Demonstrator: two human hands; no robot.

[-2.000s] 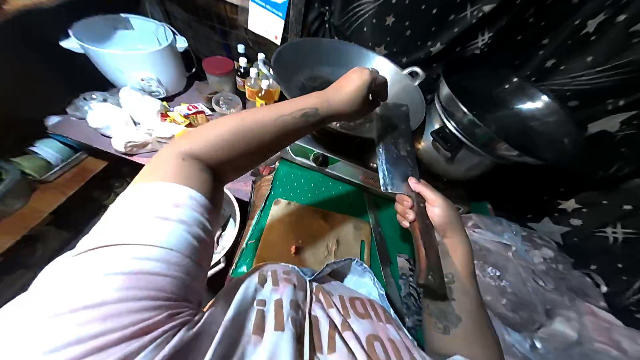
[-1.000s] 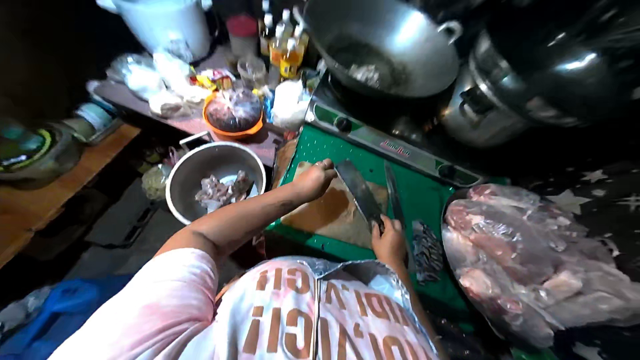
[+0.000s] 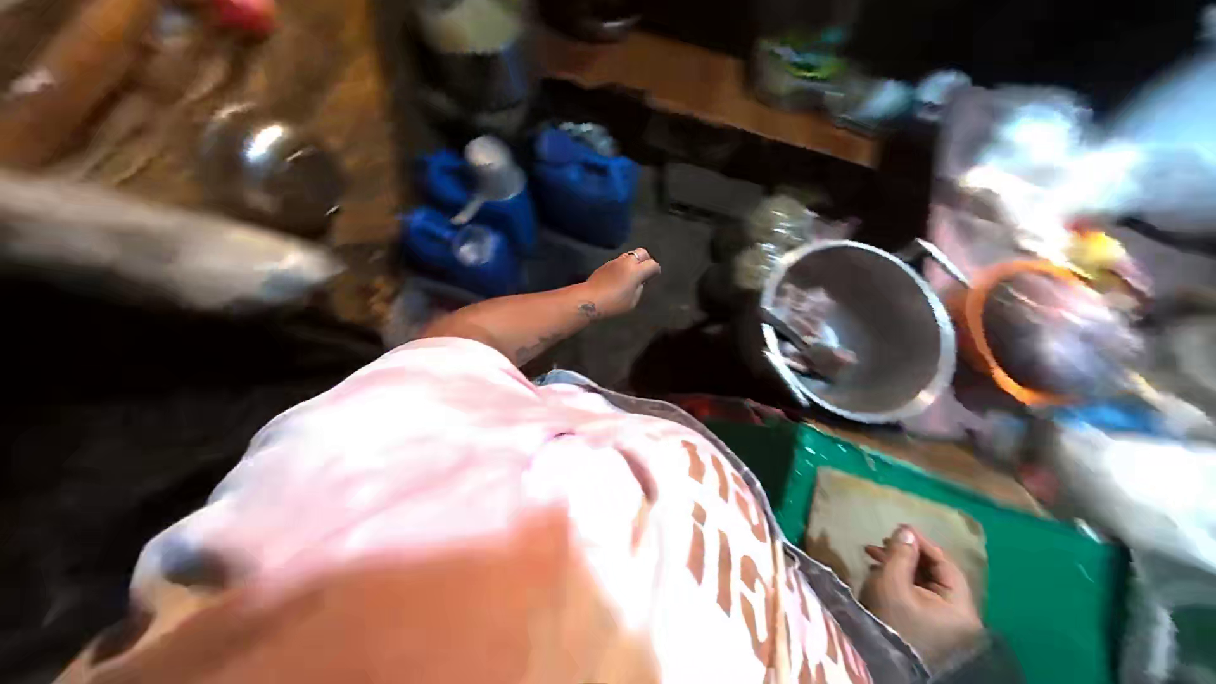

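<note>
My left hand [image 3: 622,280] is held out over the floor, left of a metal pot, its fingers curled and nothing visible in it. Above a wooden cutting board [image 3: 883,496] on the green surface, my right hand [image 3: 921,589] has its thumb and fingers bent together. I see no object in it, but the inside of that hand is hidden. The metal pot [image 3: 883,332] beyond the board holds pieces of meat [image 3: 807,309] and a dark, long object that I cannot identify. The cleaver cannot be made out.
An orange-rimmed bowl [image 3: 997,351] stands right of the pot, near plastic bags [image 3: 1140,484]. Several blue plastic jugs [image 3: 584,185] are on the floor. A wooden bench [image 3: 703,90] lies beyond. At the upper left, a blurred round metal thing [image 3: 271,166] rests on a brown surface.
The view has swung far to the left. My left hand has moved off the board and out over the floor. The cleaver, earlier in my right hand, no longer shows. A dark object now shows in the pot.
</note>
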